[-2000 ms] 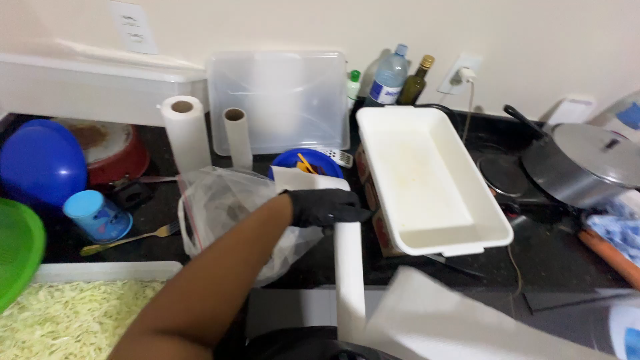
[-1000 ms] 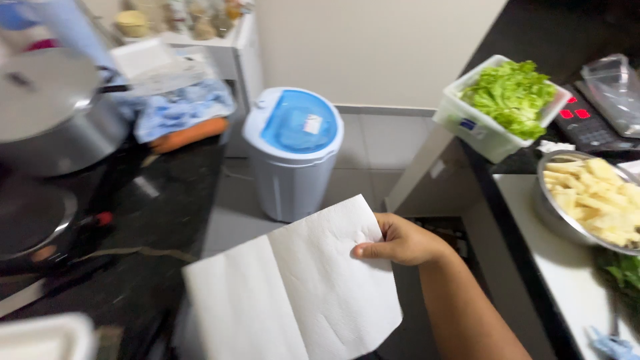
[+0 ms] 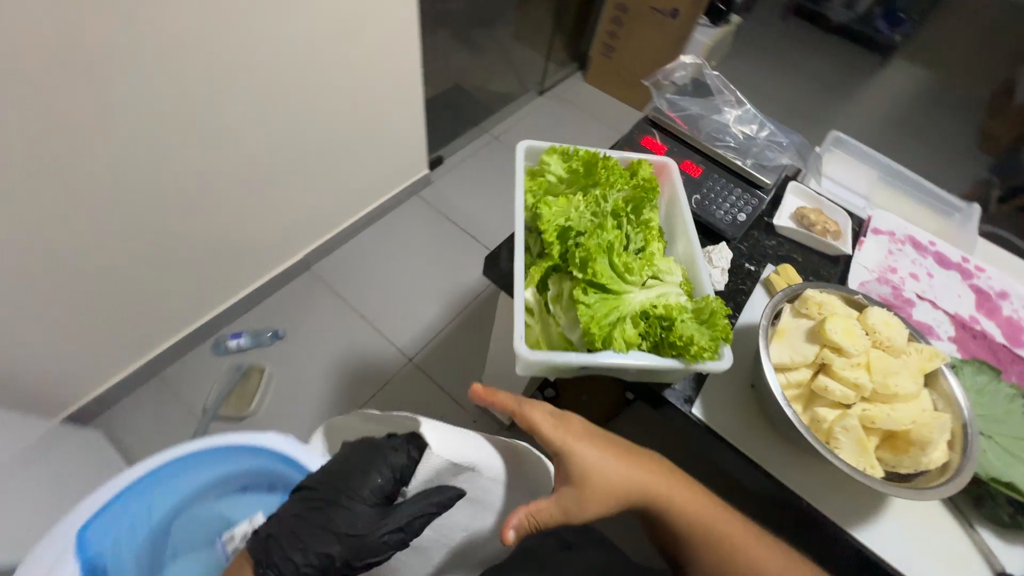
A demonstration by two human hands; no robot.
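My left hand (image 3: 352, 504), in a black glove, grips a sheet of white paper towel (image 3: 472, 488) near the bottom centre. My bare right hand (image 3: 552, 464) is just right of the paper, fingers spread, thumb apart; it holds nothing. Beyond the right hand, a white plastic bin (image 3: 624, 364) full of green leaf lettuce (image 3: 616, 256) rests on the corner of a black stone counter. To the right, a steel bowl (image 3: 964, 432) holds peeled pineapple slices (image 3: 872, 384).
A blue-lidded white tub (image 3: 184, 496) stands at lower left. On the counter are a digital scale (image 3: 720, 192) with a clear bag (image 3: 728, 112), a small white dish (image 3: 816, 220) and a pink-stained cloth or paper (image 3: 920, 272). A plastic bottle (image 3: 248, 341) lies on the tiled floor.
The view has swung right, from the stove side to the lettuce counter. One second ago my bare right hand held the paper; now the gloved left hand has it and the right is off it.
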